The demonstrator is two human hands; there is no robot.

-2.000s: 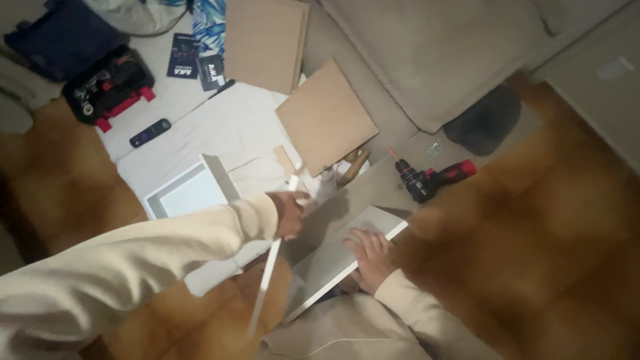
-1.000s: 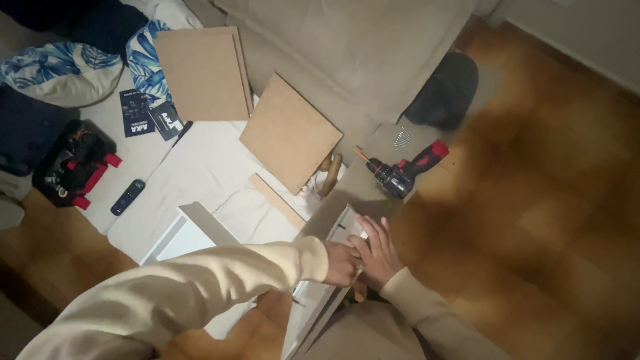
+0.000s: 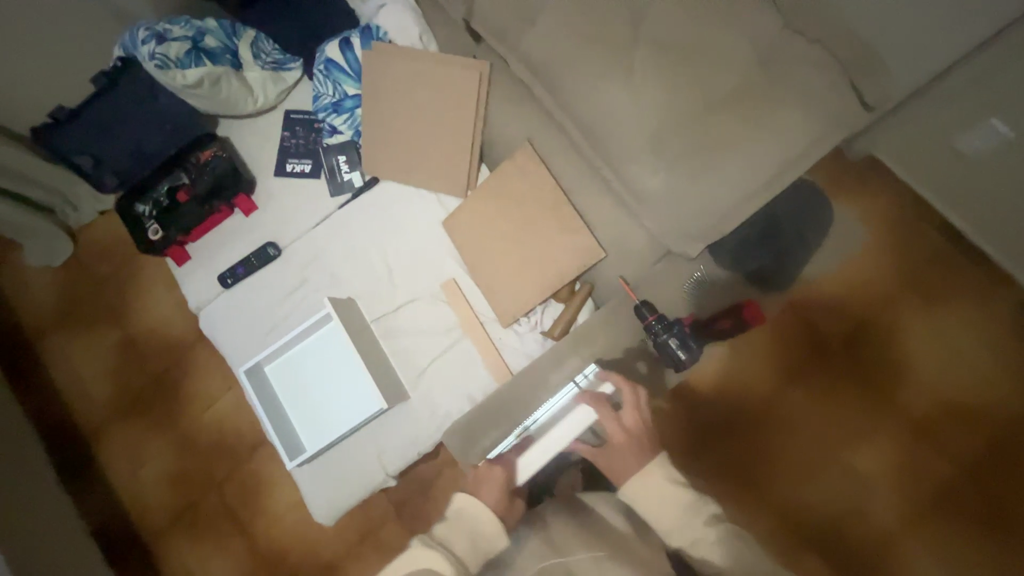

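A narrow white panel is held on edge between my two hands, close to my lap. My left hand grips its lower left end, and my right hand holds its upper right end with the fingers over the edge. Just beyond it lies a metal drawer slide, whose attachment is unclear. A cordless drill with a long orange-tipped bit lies to the right of my right hand. Several small screws rest above the drill.
A white drawer box sits on the cloth-covered seat at left. Brown boards, a wood strip, a remote control and an open toolbox lie around. A dark cap-like item is at right.
My hands have moved apart to opposite ends of the white panel; a second ago they were close together at its upper end. The view has shifted, showing more of the drawer box.
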